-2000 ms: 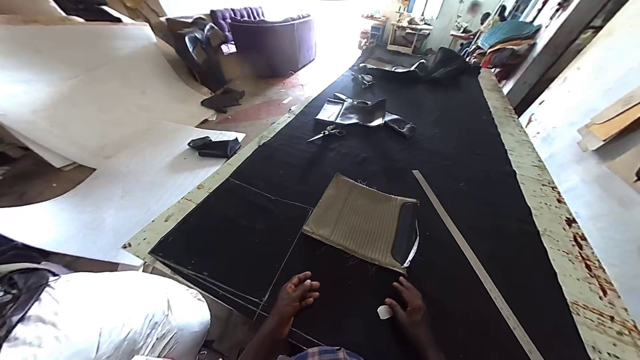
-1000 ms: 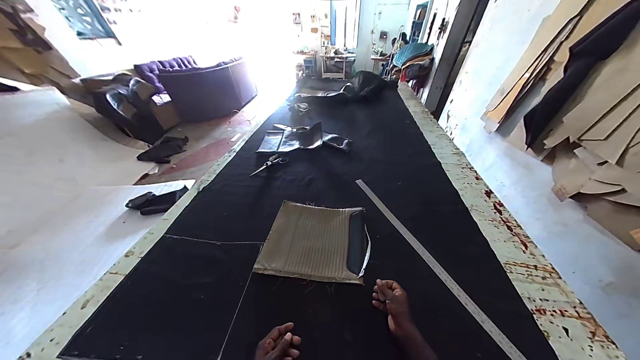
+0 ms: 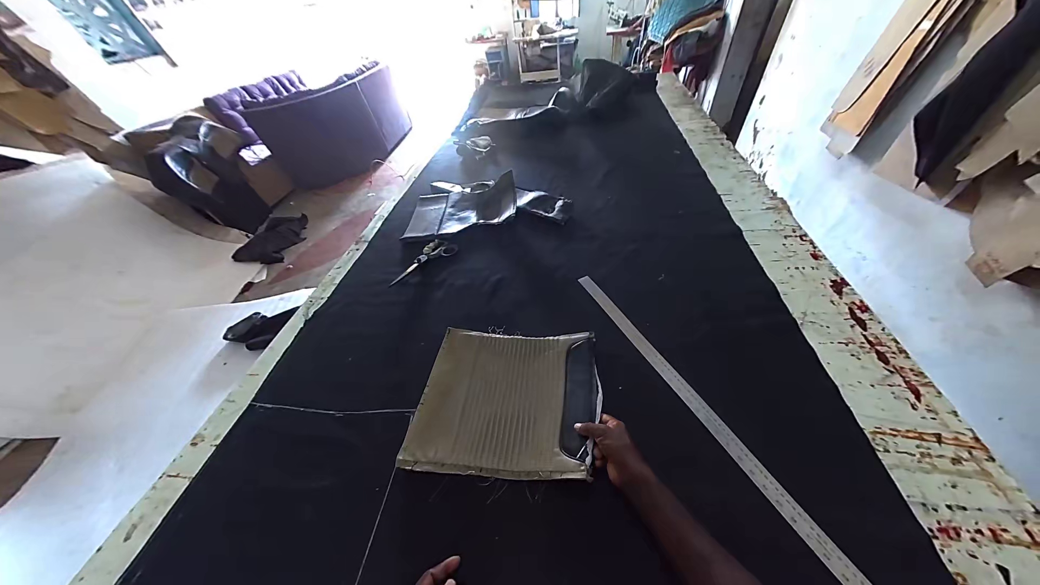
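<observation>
A ribbed olive-brown fabric panel (image 3: 496, 398) with a black strip and frayed threads lies on black cloth (image 3: 341, 463) that covers a long table. My right hand (image 3: 613, 447) grips the panel's lower right edge, thumb on the black strip, fingers beneath. Only the fingers of my left hand (image 3: 439, 571) show at the bottom edge, below the panel; whether they hold anything is hidden. A long metal ruler (image 3: 715, 422) lies slanted to the right of the panel. Chalk lines (image 3: 333, 410) run on the cloth left of it.
Scissors (image 3: 424, 262) lie beyond the panel, near black glossy material pieces (image 3: 479, 207). More dark material (image 3: 597, 85) is heaped at the table's far end. The pale, stained table edge (image 3: 861, 357) runs along the right. A purple sofa (image 3: 333, 114) stands at the back left.
My right hand has moved up to the panel's right edge and taken hold of it. The white piece beside that hand two seconds ago is out of sight. The view has swung right.
</observation>
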